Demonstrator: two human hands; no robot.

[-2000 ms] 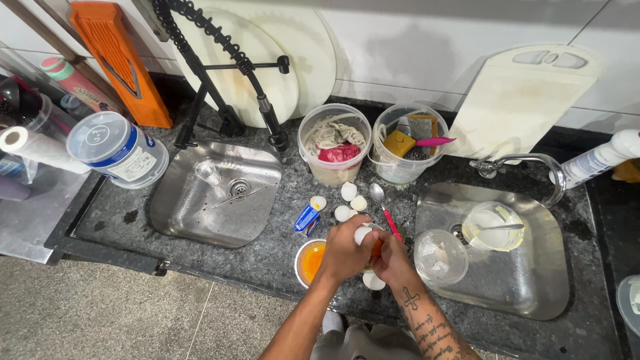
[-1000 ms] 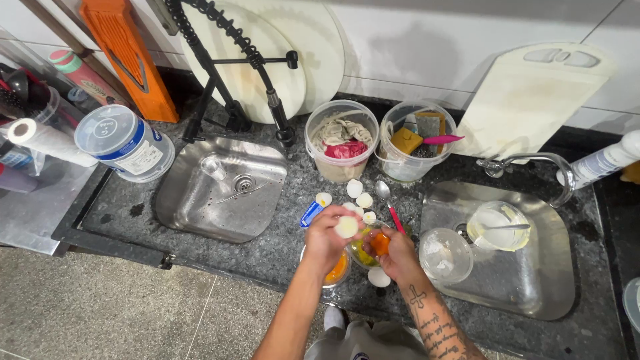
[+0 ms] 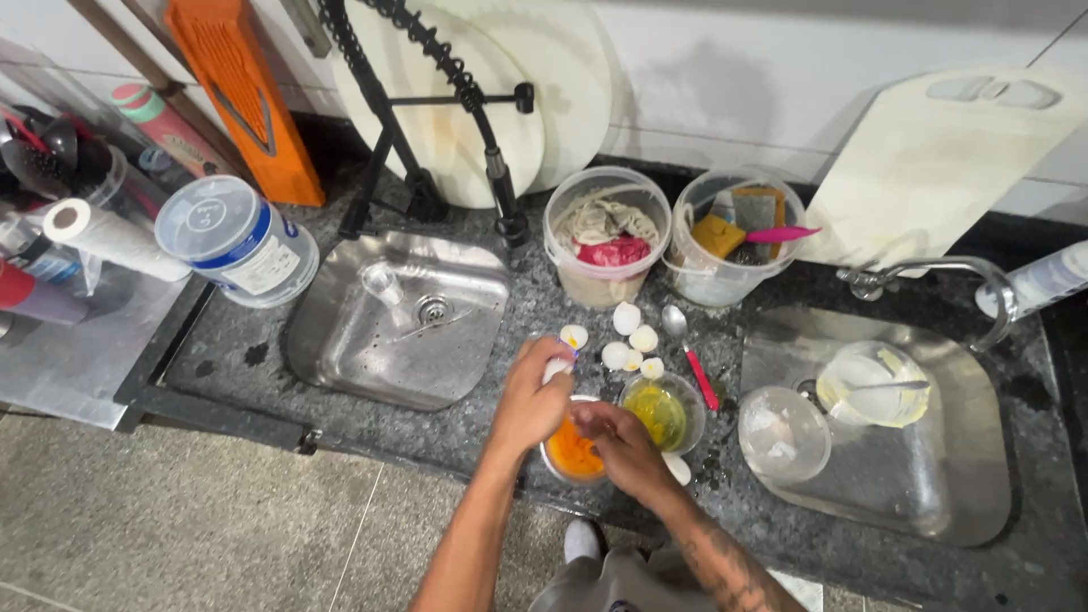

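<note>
My left hand (image 3: pixel 535 391) grips a piece of white eggshell (image 3: pixel 557 369) just above and left of a bowl of orange egg yolks (image 3: pixel 571 450). Over that bowl's right side is my right hand (image 3: pixel 616 442), fingers curled; whether anything lies in them cannot be told. Right of it stands a clear bowl of egg white (image 3: pixel 661 415). Several empty eggshell pieces (image 3: pixel 627 318) lie behind the bowls, with another shell (image 3: pixel 677 469) in front of the clear bowl. A spoon with a red handle (image 3: pixel 701 378) rests beside them on the dark stone counter.
A steel sink (image 3: pixel 399 340) lies to the left, and a second sink (image 3: pixel 952 476) holding two used plastic tubs (image 3: pixel 784 433) to the right. Behind stand a bucket of cloths (image 3: pixel 605 280) and a bucket of sponges (image 3: pixel 718 285). A black spring faucet (image 3: pixel 501 183) reaches over the left side.
My right hand has moved left from the clear bowl to the yolk bowl; the yolk it held a second ago no longer shows in it. My left hand has turned over with the shell.
</note>
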